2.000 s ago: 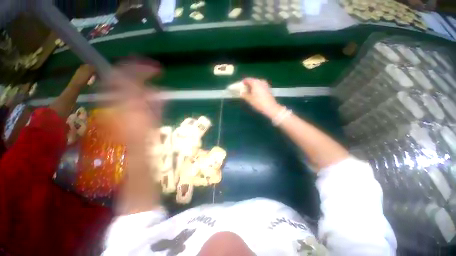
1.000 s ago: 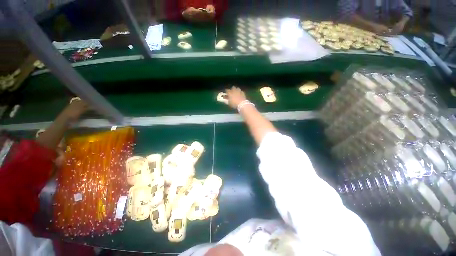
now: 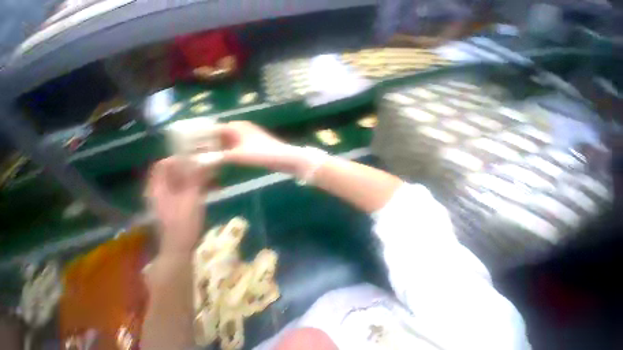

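My left hand (image 3: 179,191) and my right hand (image 3: 249,145) are close together over the pale rail and the belt, both blurred. Between their fingers is a whitish, rounded white part (image 3: 195,137); its details are too blurred to tell. A loose pile of cream moulded pieces (image 3: 236,287), some with dark marks, lies on the green bench below, beside my left forearm, which hides part of it. Two more cream pieces (image 3: 328,137) lie on the belt right of my hands.
A tall stack of clear plastic trays (image 3: 478,157) with pale units stands at right. An orange-red bundle (image 3: 102,287) lies at lower left. Grey metal posts (image 3: 61,160) cross the left. Opposite are a filled tray (image 3: 285,80), a white sheet (image 3: 335,82) and a person in red (image 3: 205,51).
My left hand has come into view and met my right hand, which moved left from the belt. A whitish part is now between them. The view has turned right and blurred.
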